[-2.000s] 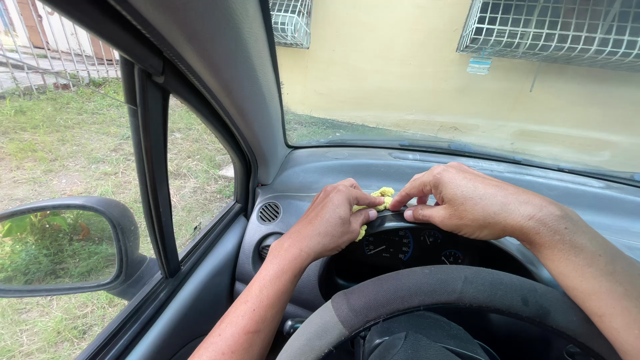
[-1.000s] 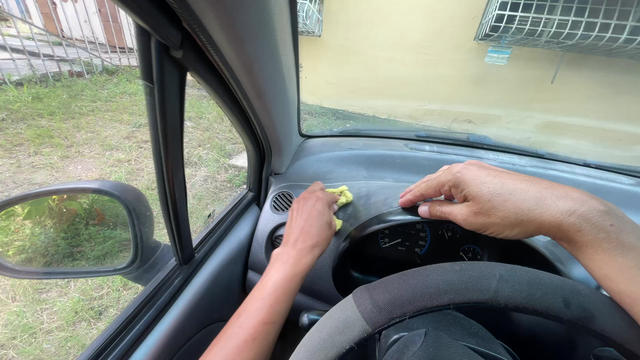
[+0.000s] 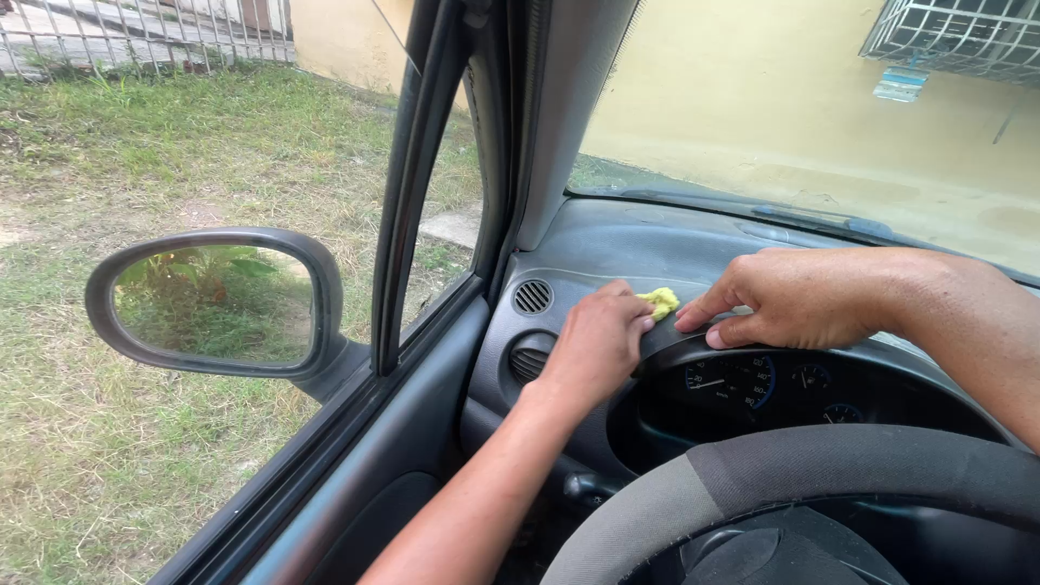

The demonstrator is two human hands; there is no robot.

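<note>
My left hand (image 3: 597, 337) grips a crumpled yellow cloth (image 3: 660, 302) and presses it on the grey dashboard (image 3: 634, 236), just left of the instrument cluster's hood. Part of the cloth is hidden in my fingers. My right hand (image 3: 800, 296) rests with its fingertips on the rim of that hood, a little right of the cloth, and holds nothing. Below both hands is the instrument cluster (image 3: 731, 386) with its dials.
A steering wheel (image 3: 780, 463) with a grey and black cover stands in front of the cluster. Round air vents (image 3: 533, 297) and a control stalk (image 3: 587, 487) lie on the left. The door with its side mirror (image 3: 215, 302) bounds the left side, the windshield the far side.
Two seconds ago both hands were together at the cloth on the hood. My left hand has since moved left with the cloth, while my right hand stays on the hood. The view has shifted left.
</note>
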